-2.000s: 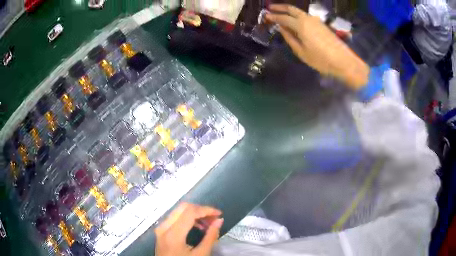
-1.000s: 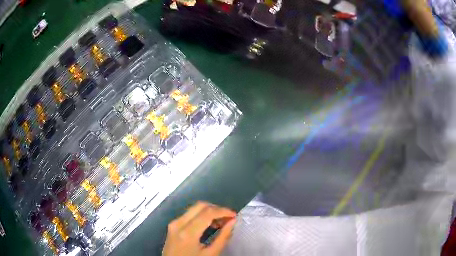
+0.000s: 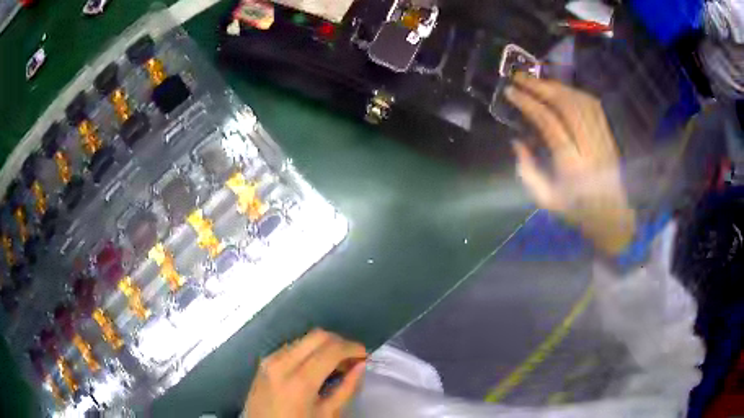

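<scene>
The black fixture [image 3: 318,69] holds two joined units. The left unit [image 3: 400,41] lies in its nest with a dark screen, pale frame and gold flex showing. The right unit [image 3: 507,102] is partly covered by the fingertips of my right hand [image 3: 571,147], which is slightly blurred; its thumb is apart from the unit, and whether the fingers touch it is unclear. My left hand [image 3: 302,375] is at the bottom edge, partly cut off, thumb and fingertips close together around a small dark gap; I cannot tell whether it holds anything.
The clear blister tray [image 3: 314,237] with rows of dark screens and gold flexes covers the left of the green mat [image 3: 408,245]. A small brass-coloured part [image 3: 378,107] sits on the fixture's front edge. A red-tipped item [image 3: 586,26] lies at the top right.
My right hand was at the left nest, then at the upper right edge, and is now over the right unit. The view has shifted, so the tray shows further left.
</scene>
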